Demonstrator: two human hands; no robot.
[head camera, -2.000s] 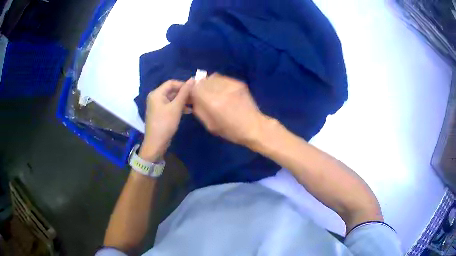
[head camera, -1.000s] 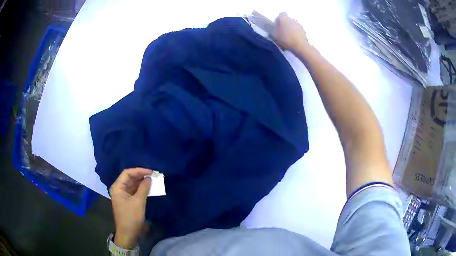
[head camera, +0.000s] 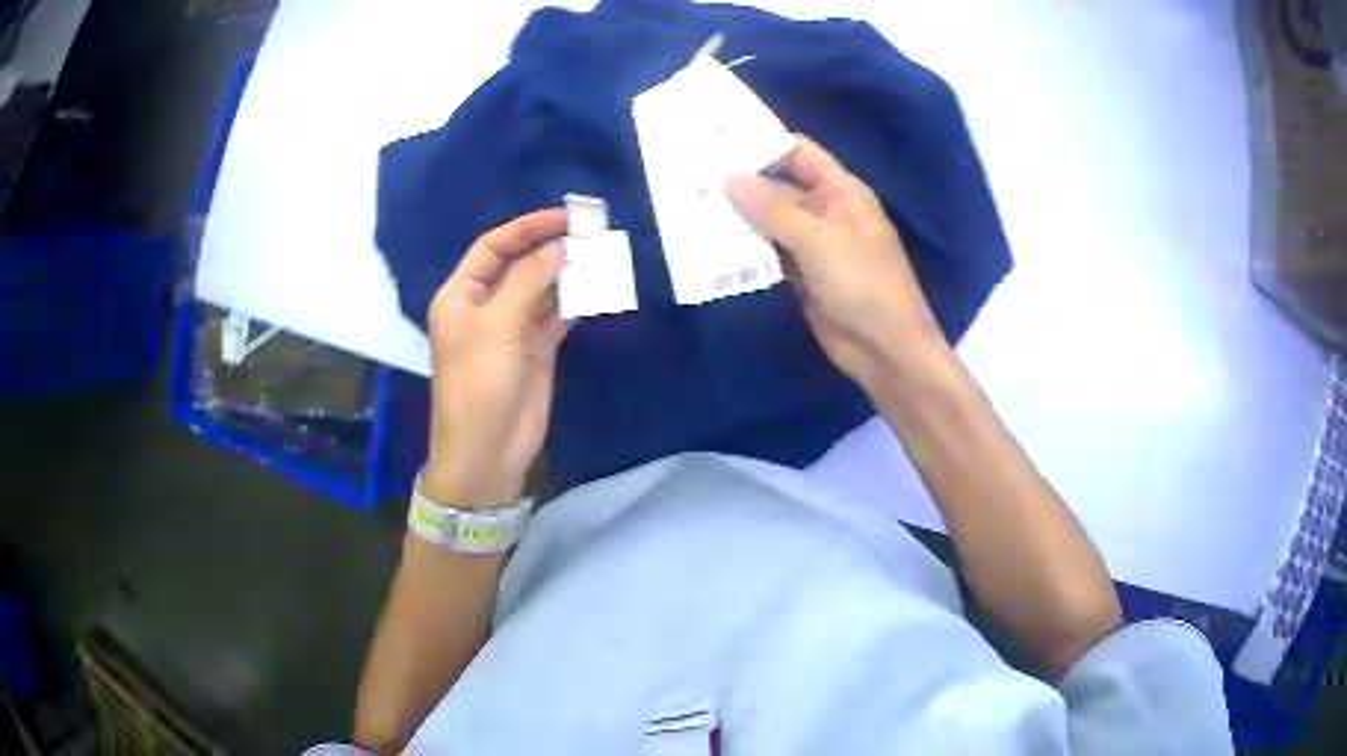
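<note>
A navy garment (head camera: 488, 170) lies spread and wrinkled on the white table, its lower part reaching the wearer's body. My left hand (head camera: 499, 332) pinches a small white care label (head camera: 598, 275) between thumb and fingers, over the garment. My right hand (head camera: 845, 266) grips white hang tags (head camera: 687, 177) by their right edge, beside the care label. The tags' upper end points away, with a thin string at the top. Small print shows at their lower end. The care label and hang tags are close together with a narrow gap between them.
The white table (head camera: 1123, 296) extends to the right. A blue crate (head camera: 281, 443) with clear plastic in it is below the left table edge. A sheet of round seal stickers (head camera: 1303, 554) lies at the right table edge. A cardboard box (head camera: 1300, 192) stands at the upper right.
My right hand has come back from the garment's far edge with the hang tags in it. My left hand has moved up and right with the care label, relative to the picture.
</note>
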